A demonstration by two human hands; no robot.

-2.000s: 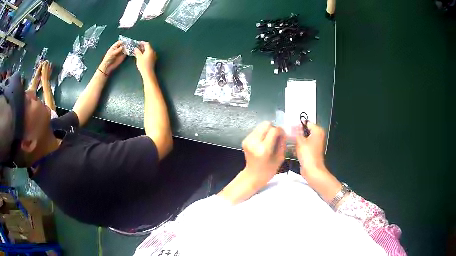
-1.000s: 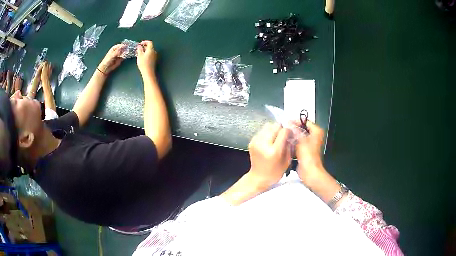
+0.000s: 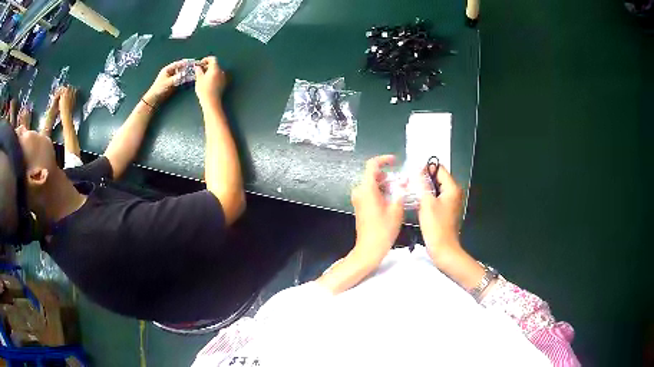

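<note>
My right hand (image 3: 442, 211) holds a short black cable (image 3: 433, 170), its loop sticking up past the fingers, over the near end of the white stack (image 3: 430, 134). My left hand (image 3: 377, 204) is beside it with a clear plastic bag (image 3: 406, 188) stretched between the two hands. The bag is see-through and blurred, so its opening cannot be made out. Filled bags (image 3: 319, 118) with dark loops inside lie in an overlapping pile to the left. A loose pile of black cables (image 3: 403, 57) lies beyond the white stack.
A co-worker in a black shirt (image 3: 140, 251) sits at my left, both hands on a small clear bag (image 3: 188, 72). Pale stacks (image 3: 189, 18) and a larger clear bag (image 3: 268, 18) lie at the far side. The bench edge (image 3: 475, 129) runs along the right.
My left hand's fingers have spread and lifted. The pale bag part that stuck up left of my hands a second ago is now lower, between them. The cable stays in my right hand.
</note>
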